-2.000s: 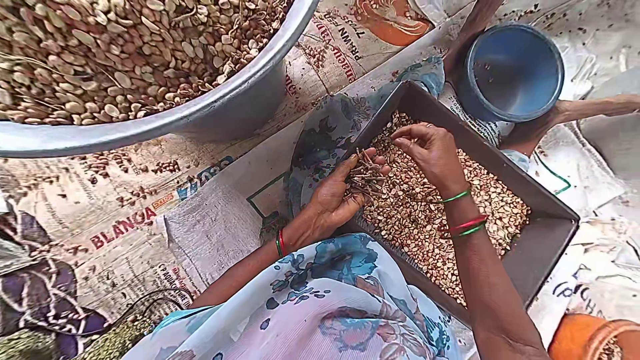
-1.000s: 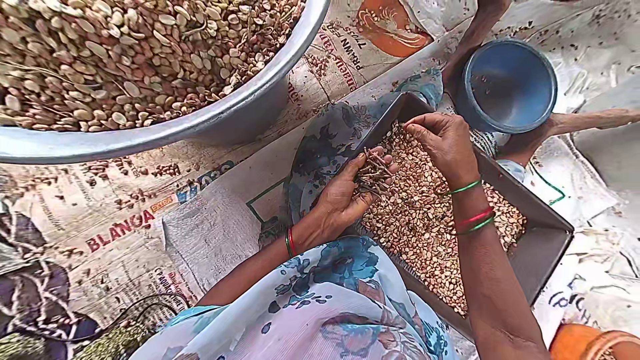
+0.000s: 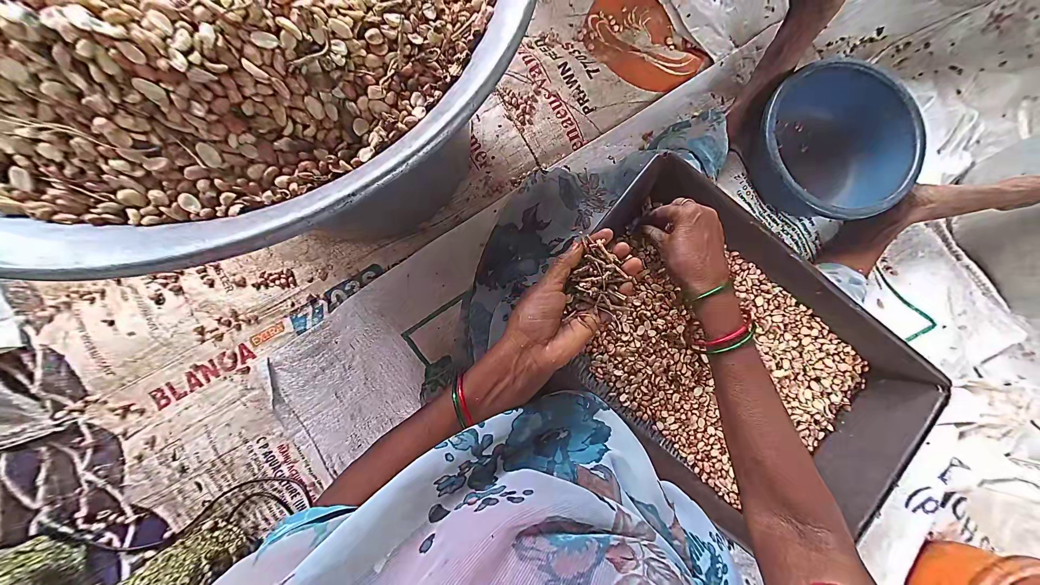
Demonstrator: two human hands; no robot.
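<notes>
My left hand (image 3: 552,313), palm up, is closed loosely around a clump of dry brown stems (image 3: 600,280) over the left side of a dark rectangular tray (image 3: 881,443). Reddish-tan seeds or nuts (image 3: 780,349) cover much of the tray's bottom. Close to its upper corner, my right hand (image 3: 691,244) reaches down with its fingers bent together at the seeds; its fingertips are partly hidden, and whether they pinch anything cannot be told.
A large metal basin (image 3: 325,215) heaped with similar seeds fills the upper left. A blue round bowl (image 3: 845,138) stands beyond the tray, beside another person's bare feet. Printed sacks (image 3: 325,374) cover the ground. An orange container (image 3: 967,565) is at the lower right.
My right hand has moved away from just beside my left hand's clump, down to the seeds near the tray's upper corner. My left hand still holds the stems.
</notes>
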